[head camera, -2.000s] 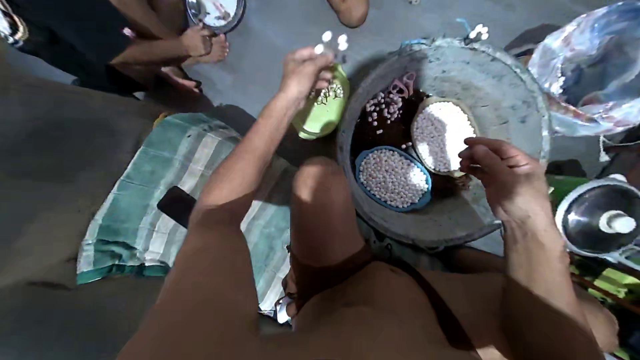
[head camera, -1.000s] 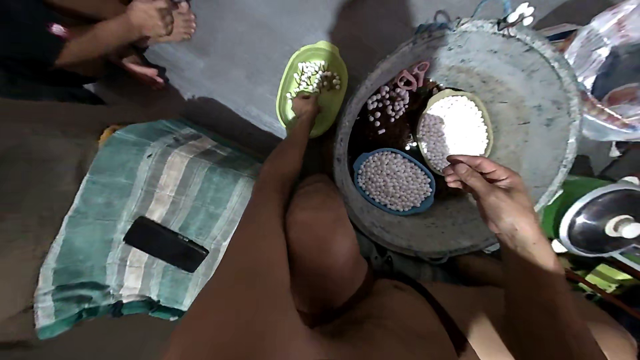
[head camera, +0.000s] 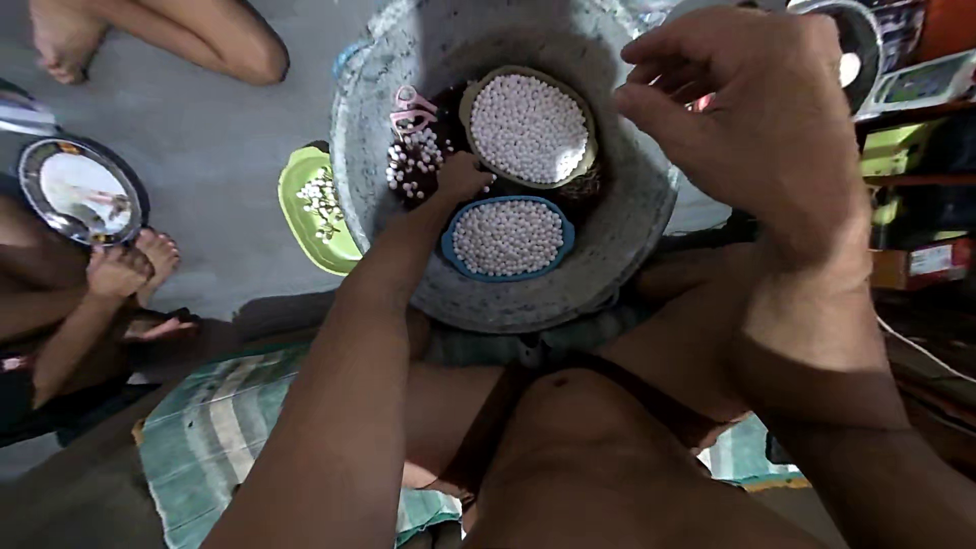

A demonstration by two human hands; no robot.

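Observation:
My left hand [head camera: 462,177] reaches into a large round tub [head camera: 640,206], low between the loose white balls [head camera: 412,158] and two filled baskets; its fingertips are partly hidden. A blue oval basket [head camera: 507,238] of small white balls sits just below it, and a yellowish basket [head camera: 528,126] of white balls lies above right. Pink-handled scissors [head camera: 412,110] rest at the tub's left inside. Raised over the tub's right rim, my right hand [head camera: 732,99] has bent fingers, with thumb and fingertips apart and nothing visible between them. Left of the tub, a green tray [head camera: 305,221] holds white pieces.
Another person's hand [head camera: 118,272] and feet are at the left, beside a round metal plate [head camera: 84,191]. A bent knee [head camera: 259,57] shows at the top left. A striped green cloth [head camera: 221,427] lies under me. Boxes [head camera: 907,267] and a pot [head camera: 846,46] stand at the right.
My left hand has moved from the green tray into the tub. My right hand has risen from over the tub to its right rim. The view has shifted.

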